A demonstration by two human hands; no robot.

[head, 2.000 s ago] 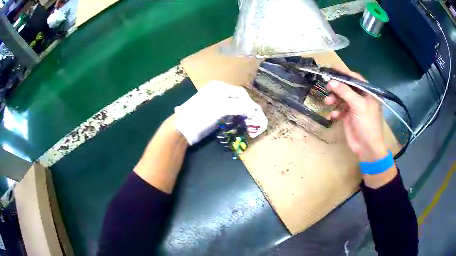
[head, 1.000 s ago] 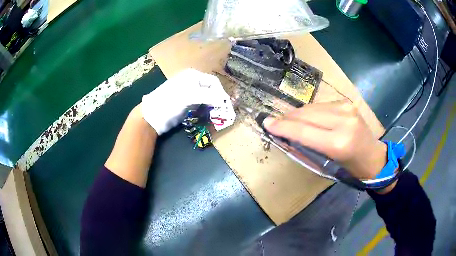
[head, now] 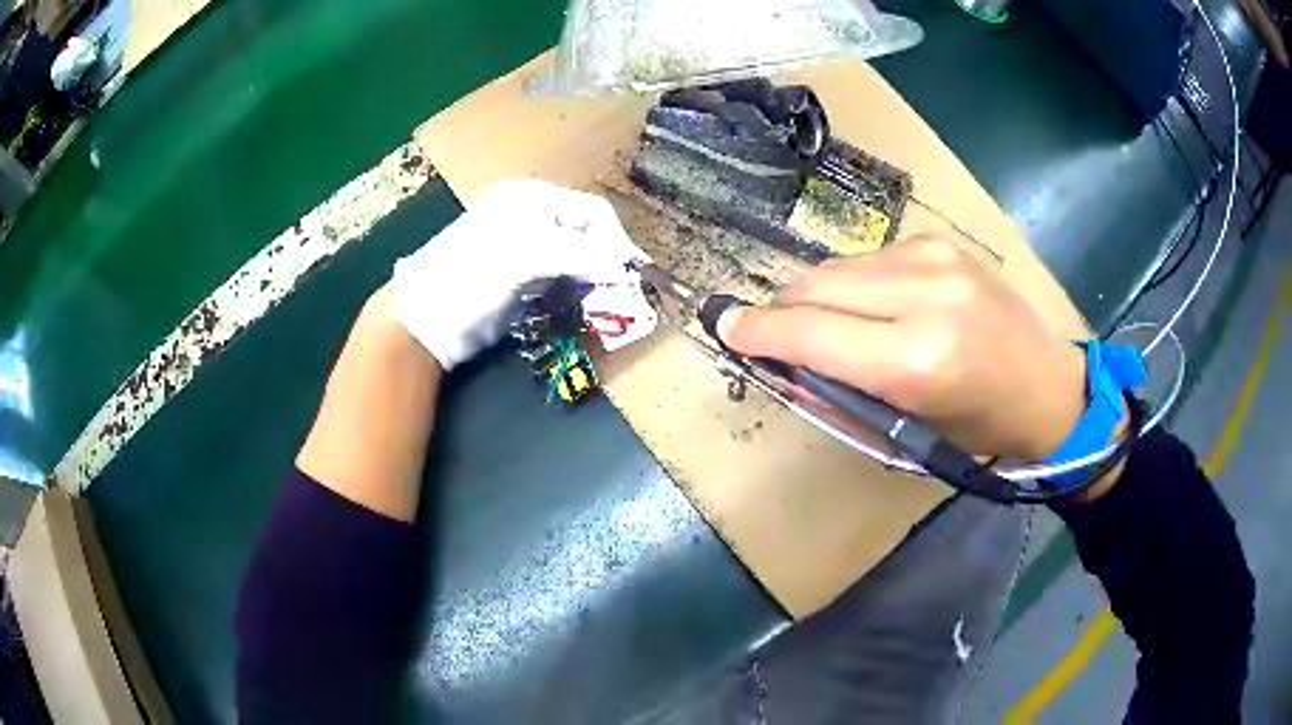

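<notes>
My left hand point(head: 517, 262), in a white glove, is closed around a small circuit board point(head: 556, 347) with black, yellow and green parts, which sticks out below the fingers. A short red wire point(head: 609, 323) lies against the glove. My right hand point(head: 921, 340), bare with a blue wrist band point(head: 1109, 404), holds a black soldering iron point(head: 850, 408) like a pen. The iron's metal tip reaches the glove's fingertips. A thin pale tube runs along the iron. What the tip touches is too small to tell.
A tan cardboard mat point(head: 794, 524) with dark debris lies under the hands. Behind them stand a dirty dark iron stand point(head: 723, 156) with a yellowish sponge point(head: 843, 220) and a translucent hood point(head: 723, 43). A dark box point(head: 1119, 57) is at upper right, a cardboard piece point(head: 78, 609) at lower left.
The right hand has brought the iron from over the stand down to the gloved left hand. The stand and sponge are now uncovered. The view has shifted, so the scene sits further left and up.
</notes>
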